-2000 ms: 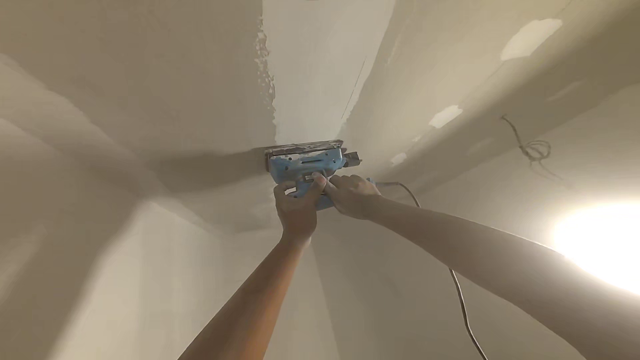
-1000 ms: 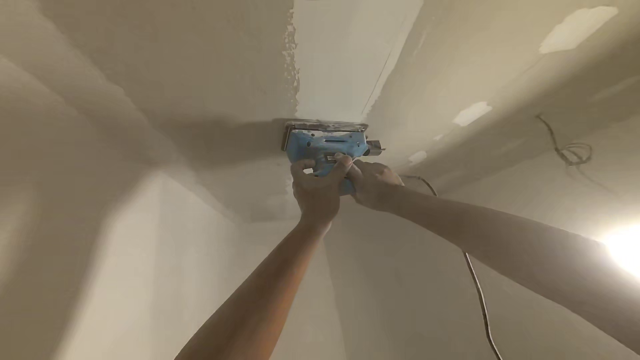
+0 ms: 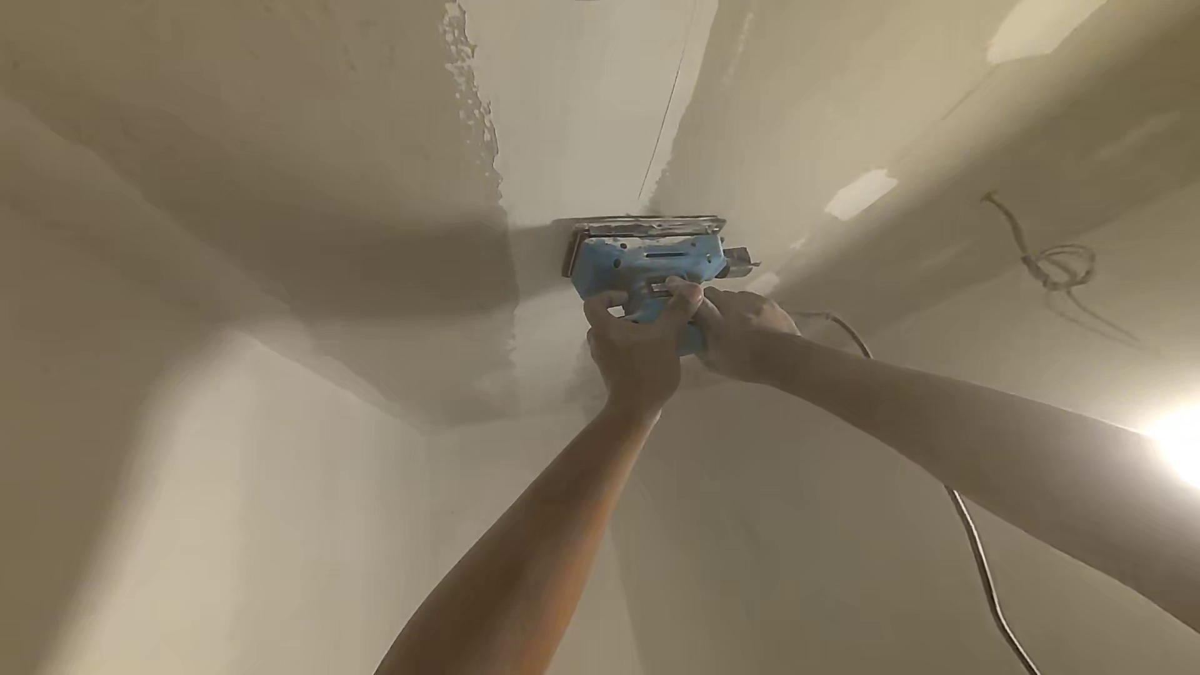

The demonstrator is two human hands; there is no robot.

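A blue electric sheet sander (image 3: 647, 262) is held overhead, its flat pad up against the ceiling at a pale strip of joint compound (image 3: 572, 112). My left hand (image 3: 637, 352) grips the sander's body from below, fingers and thumb around it. Close beside it, my right hand (image 3: 745, 328) is closed on the sander's handle end, whose grip is mostly hidden by the fingers. A short dark port (image 3: 741, 263) sticks out at the tool's right side. The power cord (image 3: 980, 562) runs from behind my right hand and hangs down past my right forearm.
Coiled loose wires (image 3: 1059, 267) stick out of the wall at the right. A bright lamp (image 3: 1181, 441) glows at the right edge. Pale filler patches (image 3: 861, 194) dot the surface at the upper right. The left wall (image 3: 309, 487) meets the ceiling at the lower left.
Both hands still hold the sander against the ceiling strip. The view has shifted somewhat; whether the sander itself has moved along the strip is hard to tell.
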